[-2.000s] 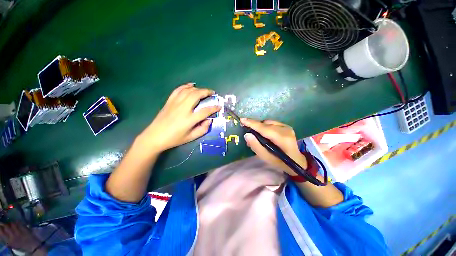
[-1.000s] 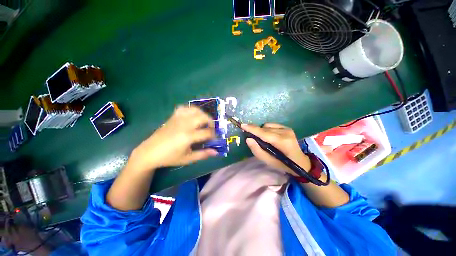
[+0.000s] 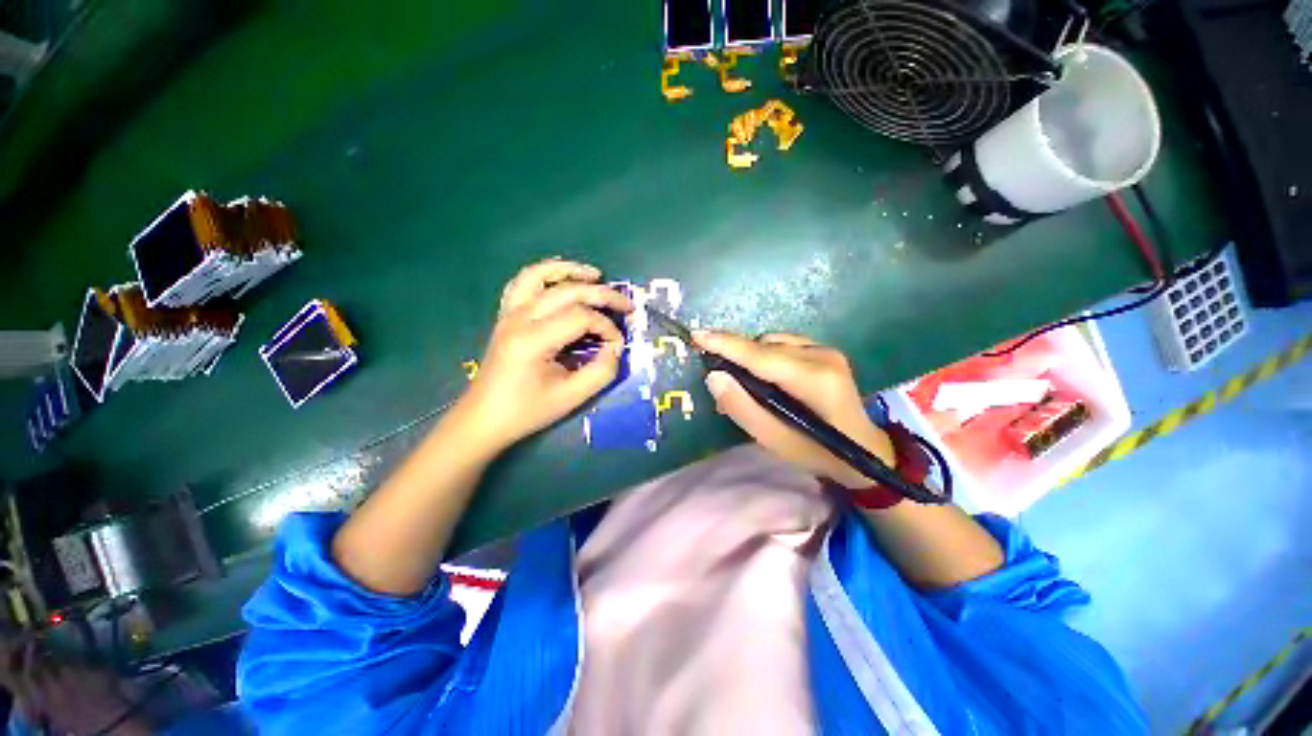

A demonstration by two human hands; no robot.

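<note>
My right hand is shut on a black soldering iron, its metal tip at the white edge of the LCD modules in front of me. My left hand is over the upper modules, fingertips close together near the iron's tip; whether it pinches something is hard to tell. A blue module lies face-up below it with an orange flexible circuit at its right edge. Another flexible circuit, bright with glare, sticks out at the top. The left hand hides part of the upper modules.
Stacked modules lean at left, with a single module beside them. A fan, white cup, loose flexible circuits and modules stand at the back. A parts tray and grid tray are right. Another person's hand shows lower left.
One second ago my left hand was blurred, lower over the modules; now it is higher, with fingertips near the iron's tip. The lower blue module is uncovered again. The iron has barely moved.
</note>
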